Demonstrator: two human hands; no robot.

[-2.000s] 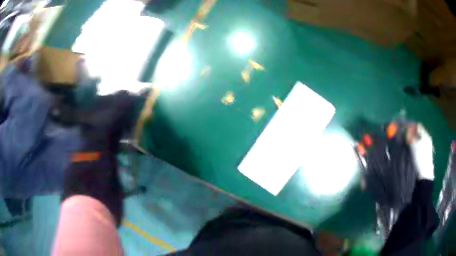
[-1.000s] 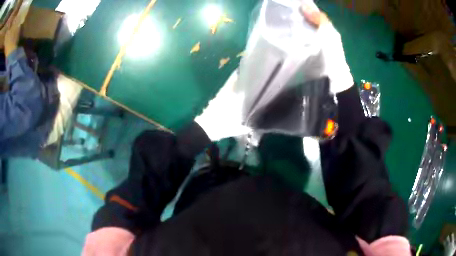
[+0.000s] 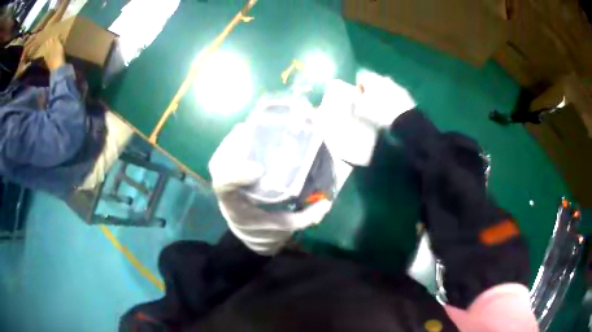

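Note:
My left hand (image 3: 250, 204), in a white glove, is curled around a wrinkled clear bag (image 3: 282, 146) in front of me. A black part with an orange tip (image 3: 316, 196) shows in or against the bag's lower right. A white tray (image 3: 350, 133) is just right of the bag, touching or overlapping it; glare hides whether its end is inside. My right hand (image 3: 383, 100), also in a white glove, is at the tray's upper right end and seems to grip it. Its fingers blend into the white.
Bagged black parts with orange ends (image 3: 558, 259) lie at the far right. Brown cartons (image 3: 422, 26) stand along the far side, with a dark strand (image 3: 519, 117) beside them. At left another person's hands hold a brown box (image 3: 83, 40). A stool (image 3: 139, 188) stands below them.
The bag with the black part has moved left and down, now in my left hand. My right hand has left the bag and is at the white tray, which now shows beside it.

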